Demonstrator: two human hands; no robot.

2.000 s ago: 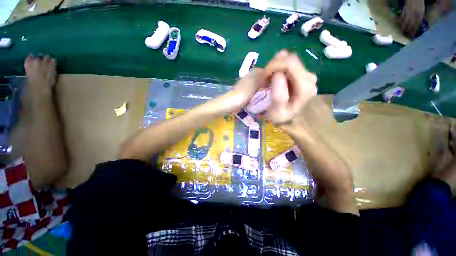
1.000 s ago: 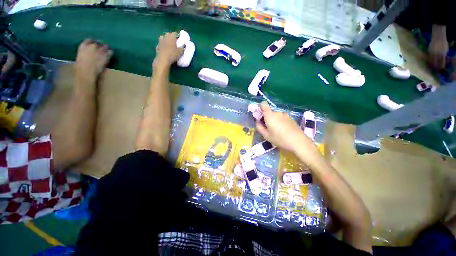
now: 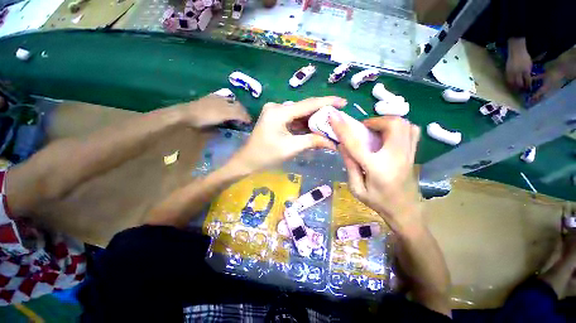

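My left hand (image 3: 271, 135) and my right hand (image 3: 385, 158) meet over the far edge of the mat. They hold a smooth white-pink casing (image 3: 325, 121) between them; its rounded white end shows between the fingers and my right hand covers the rest. Three pink part-built units with black windows lie on the mat below: one slanted (image 3: 314, 197), one touching or close to it (image 3: 299, 232), and one nearly level at the right (image 3: 359, 231). The shiny printed mat (image 3: 221, 189) has orange-yellow panels.
The green conveyor (image 3: 145, 79) carries several white shells, such as a pair (image 3: 391, 104), and pink units. A neighbour's hand (image 3: 221, 111) reaches to its near edge at left. A grey post (image 3: 492, 135) crosses at right. Pink parts (image 3: 189, 16) are heaped beyond; a yellow scrap (image 3: 170, 157) lies left.
My left hand has come back from the white shells on the conveyor to meet my right hand at the casing. The neighbour's hand has moved right, to the conveyor edge near my left hand.
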